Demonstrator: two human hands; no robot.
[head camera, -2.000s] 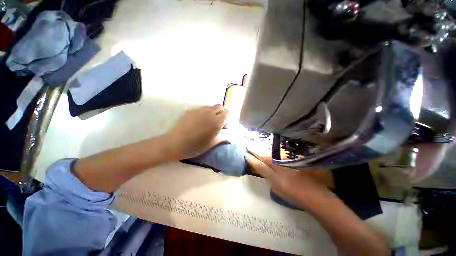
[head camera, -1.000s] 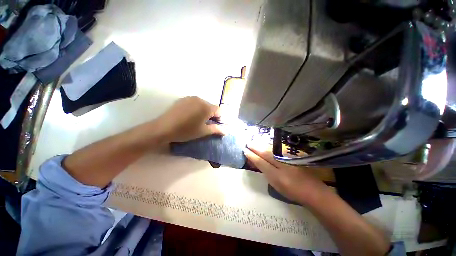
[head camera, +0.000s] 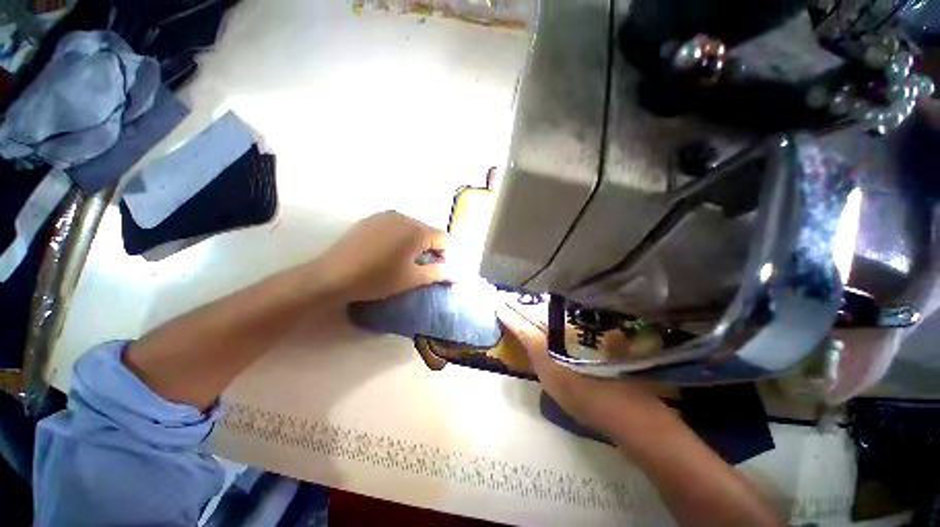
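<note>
A blue-grey flap piece (head camera: 438, 313) lies at the needle area of the sewing machine (head camera: 562, 144), under bright glare. My left hand (head camera: 387, 257) is on the piece's upper left edge, thumb and fingers pinched on it. My right hand (head camera: 557, 373) lies at the piece's right end, fingertips beside the presser foot area, partly hidden by the machine head and chrome frame (head camera: 783, 257). The needle and presser foot are lost in glare. The yellowish bed plate (head camera: 469, 211) shows above and below the piece.
A fanned dark stack (head camera: 222, 211) with a light piece (head camera: 191, 170) on top lies left. A crumpled blue-grey heap (head camera: 77, 98) and white strip (head camera: 36, 221) lie upper left. Dark pieces (head camera: 732, 422) lie right of my right hand. A printed scale (head camera: 412, 460) runs along the front edge.
The blue-grey piece has turned and flattened beside the needle, uncovering the bed plate's lower edge. My left hand has shifted slightly left. The camera view has moved a little.
</note>
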